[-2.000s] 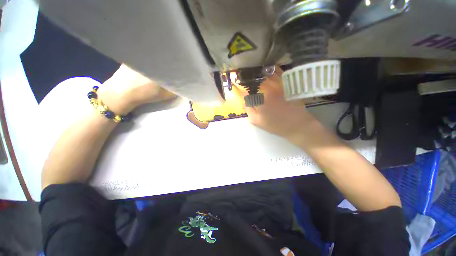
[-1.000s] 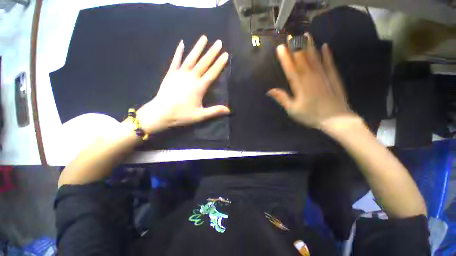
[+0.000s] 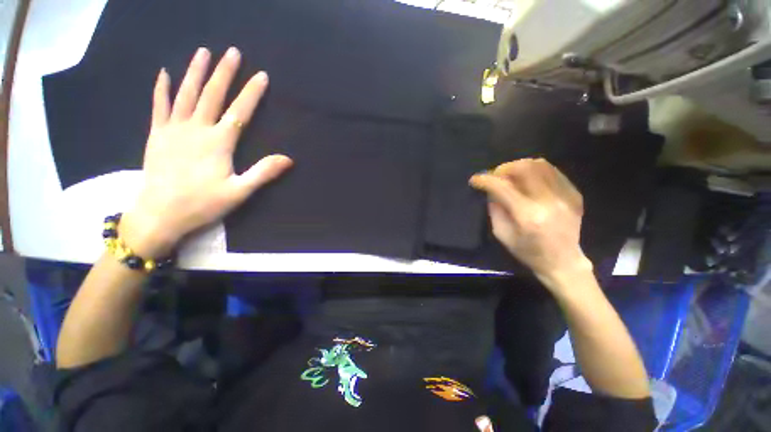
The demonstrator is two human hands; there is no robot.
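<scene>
A large black garment panel (image 3: 338, 76) lies flat across the table under the machine head. A narrow dark rectangle (image 3: 457, 181), possibly a pocket welt, lies on it right of centre, beside a wider dark piece (image 3: 347, 186). My left hand (image 3: 193, 164) lies flat on the panel's left part, fingers spread, holding nothing. My right hand (image 3: 539, 213) is curled, thumb and fingertips together at the narrow piece's right edge. Whether cloth is pinched between them cannot be made out.
The pale machine head (image 3: 642, 42) fills the upper right, with a small lit metal part (image 3: 489, 86) near the cloth. The white table (image 3: 118, 198) shows at left. A blue plastic basket (image 3: 723, 337) stands below right, and dark cloth (image 3: 672, 211) lies at the right.
The black panel, absent two seconds ago, now covers the table. Since one second ago, my left hand has moved left and my right hand has lowered and curled. The narrow piece now shows between my hands.
</scene>
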